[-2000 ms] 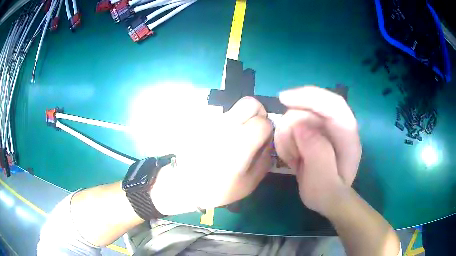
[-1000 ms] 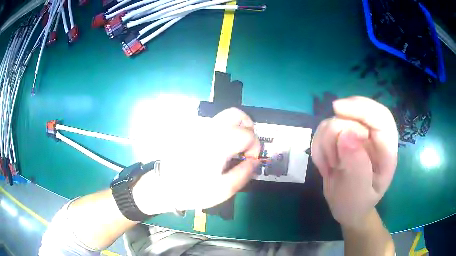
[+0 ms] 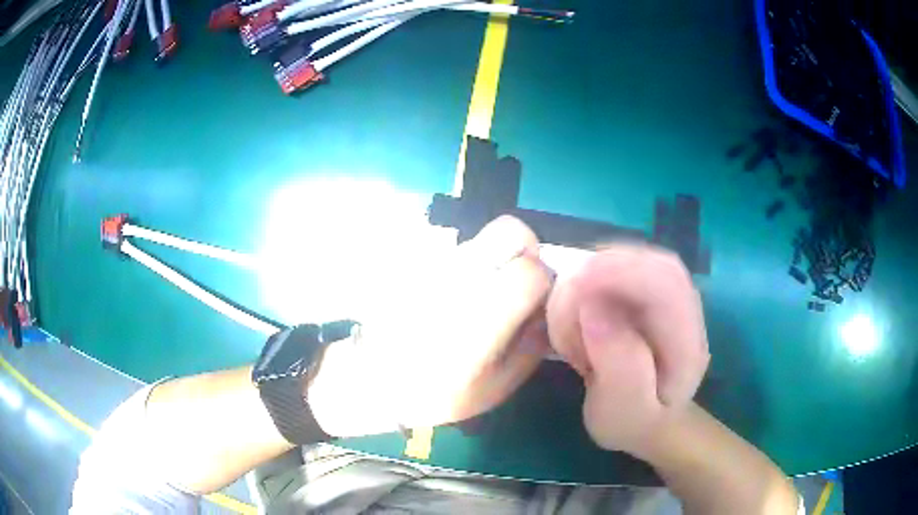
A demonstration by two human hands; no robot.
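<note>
A cable assembly [image 3: 191, 244] lies at the left, its red connector [image 3: 116, 231] flat on the green mat and its two white legs running towards my left hand [image 3: 458, 332]. My left hand is closed around the cable's free end; glare washes out much of it. My right hand [image 3: 636, 342] has curled fingers and meets my left fingertips over the white reference card [image 3: 572, 258]. The wire tips, and anything between my right fingers, are hidden. Most of the card is covered by both hands.
A blue-rimmed parts bin [image 3: 770, 60] stands at the top right, with loose black housings [image 3: 833, 264] below it. White cables with red connectors [image 3: 300, 75] lie at the top; more cables [image 3: 22, 151] line the left edge. Black tape [image 3: 490, 186] frames the card.
My right hand was apart at the right a second ago and has come back left against my left fingertips, covering the card and the coloured wire leads that showed then.
</note>
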